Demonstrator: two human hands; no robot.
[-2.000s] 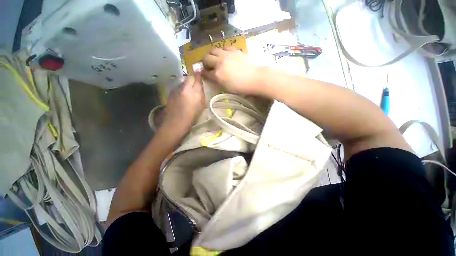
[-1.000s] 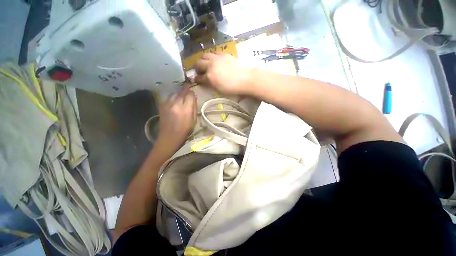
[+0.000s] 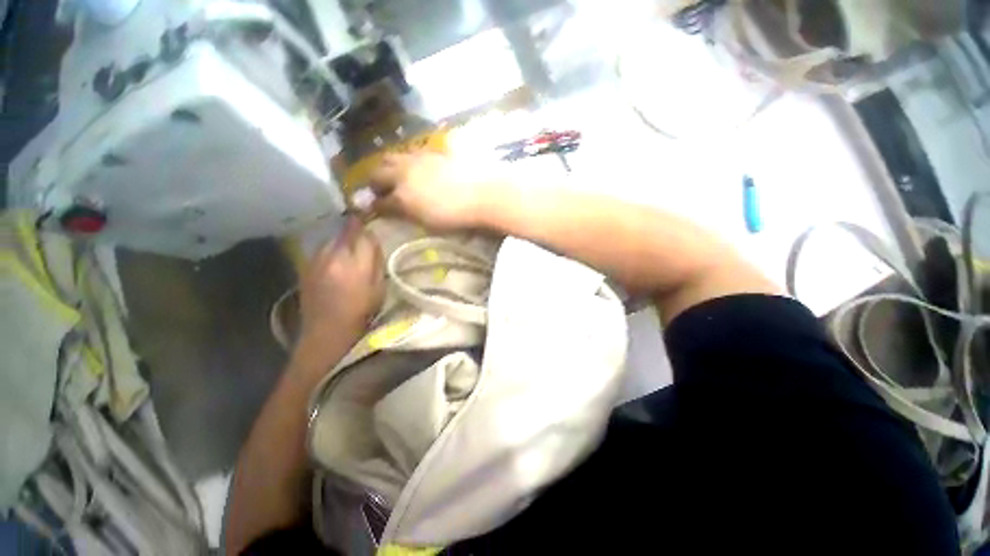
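Observation:
A beige bag body (image 3: 532,402) with its opening towards me hangs from the machine table over my lap. Its handle loop (image 3: 407,285) stands up near the clamp. The yellow clamp frame (image 3: 426,142) is under the machine head. My right hand (image 3: 418,193) lies at the clamp's near edge, its fingertips at a small whitish label or tab (image 3: 362,198). My left hand (image 3: 345,272) is just nearer to me, fingers curled on the bag's edge below the tab. The picture is blurred and the fingertips' exact grip is partly hidden.
The white machine head (image 3: 206,152) with a red button (image 3: 84,218) is at the left. Stacked beige bags (image 3: 65,358) hang at the far left. Thread snips (image 3: 548,142) and a blue-handled tool (image 3: 751,204) lie on the table to the right. Beige straps (image 3: 906,315) hang at the right.
The view has shifted, so the scene sits further left and more straps show at the right. Both hands stay at the clamp with the bag in nearly the same pose.

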